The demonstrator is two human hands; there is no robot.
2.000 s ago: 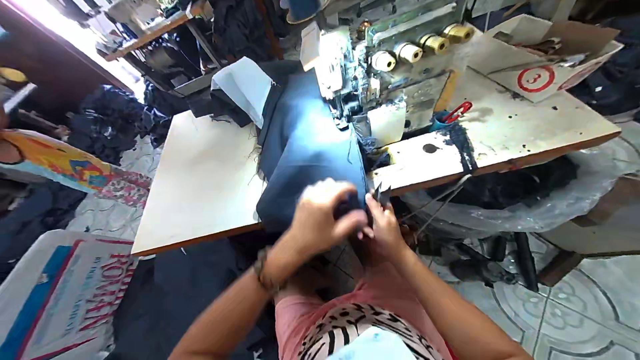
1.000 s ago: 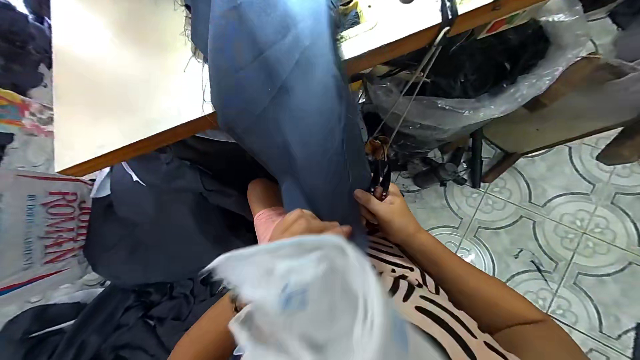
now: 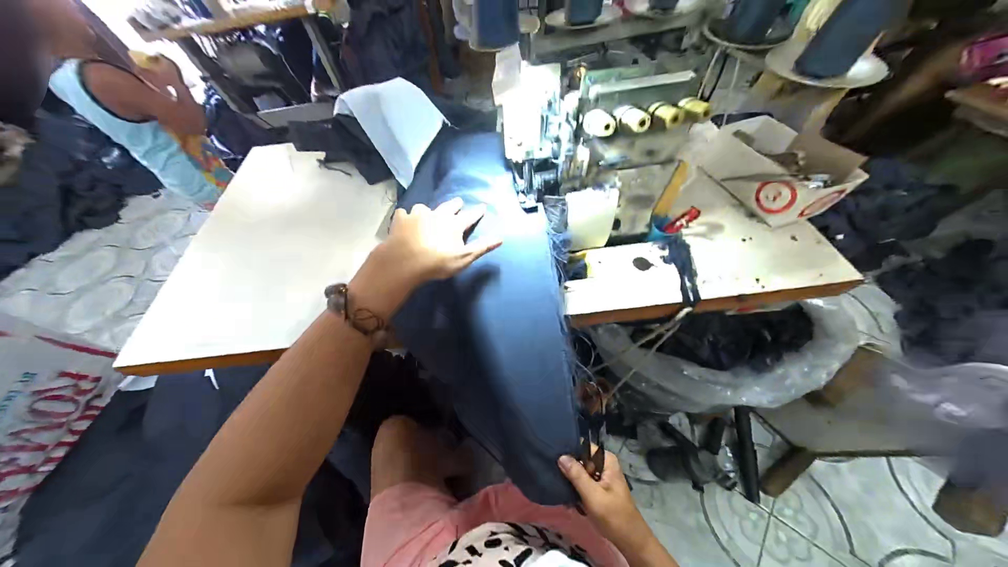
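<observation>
A dark blue fabric panel (image 3: 512, 339) runs from the lit needle area of an industrial sewing machine (image 3: 535, 150) over the table edge toward my lap. My left hand (image 3: 437, 240) lies on top of it near the machine, fingers spread, pressing lightly without gripping. Low down at the panel's right edge, my right hand (image 3: 594, 480) pinches the cloth between thumb and fingers. Dark thread snips (image 3: 594, 461) also sit in that hand. Loose threads fringe the panel's right edge. A white piece of cloth (image 3: 394, 118) lies beyond, at the upper left of the panel.
Yellow and white thread cones (image 3: 632, 118) line the machine. On the tabletop (image 3: 772, 268) at right are a cardboard box (image 3: 780, 173) and a small blue holder with a red-handled tool. A plastic bag (image 3: 709, 386) of dark scraps hangs below. Another person (image 3: 134, 118) is at upper left.
The view has swung back up to the machine. My left hand has moved from near my lap onto the fabric by the machine. The person at upper left has come further into view.
</observation>
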